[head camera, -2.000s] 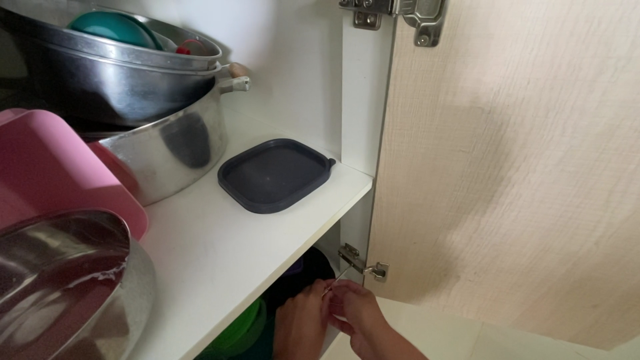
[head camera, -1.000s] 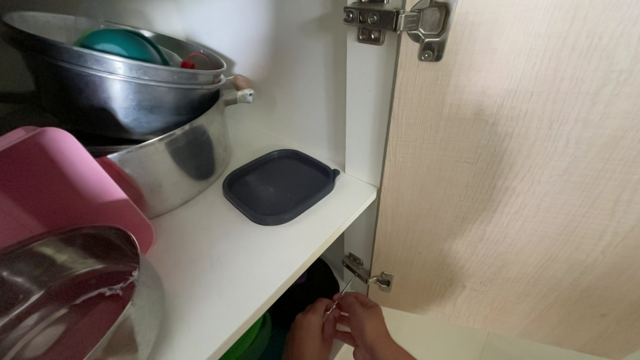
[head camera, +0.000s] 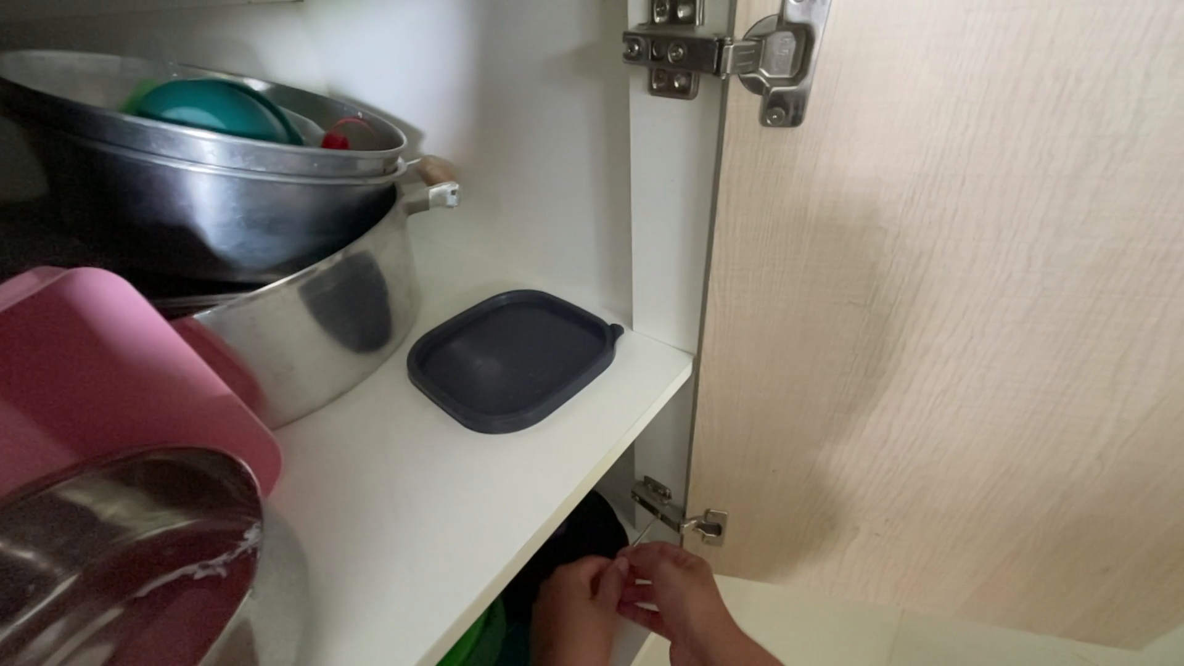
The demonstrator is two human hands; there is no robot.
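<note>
My left hand (head camera: 578, 606) and my right hand (head camera: 671, 592) are close together below the shelf's front edge, fingertips meeting. A thin, light rod-like piece (head camera: 643, 532), too small to identify, rises from between the fingertips toward the lower metal cabinet hinge (head camera: 657, 499). Both hands appear pinched on it. That hinge joins the white side panel to the wood-grain cabinet door (head camera: 925, 324), which stands open. The upper metal hinge (head camera: 721, 55) is fixed between the same panel and door.
A dark rectangular lid (head camera: 513, 361) lies on the white shelf (head camera: 370, 527). At left are a metal pot (head camera: 324, 333) with metal bowls (head camera: 231, 213) stacked on it, a pink plastic container (head camera: 111, 370) and a metal bowl (head camera: 129, 555). Green (head camera: 481, 638) and black items sit below the shelf.
Both hands stay together by the lower hinge, with only small shifts of the fingers. The view has moved slightly.
</note>
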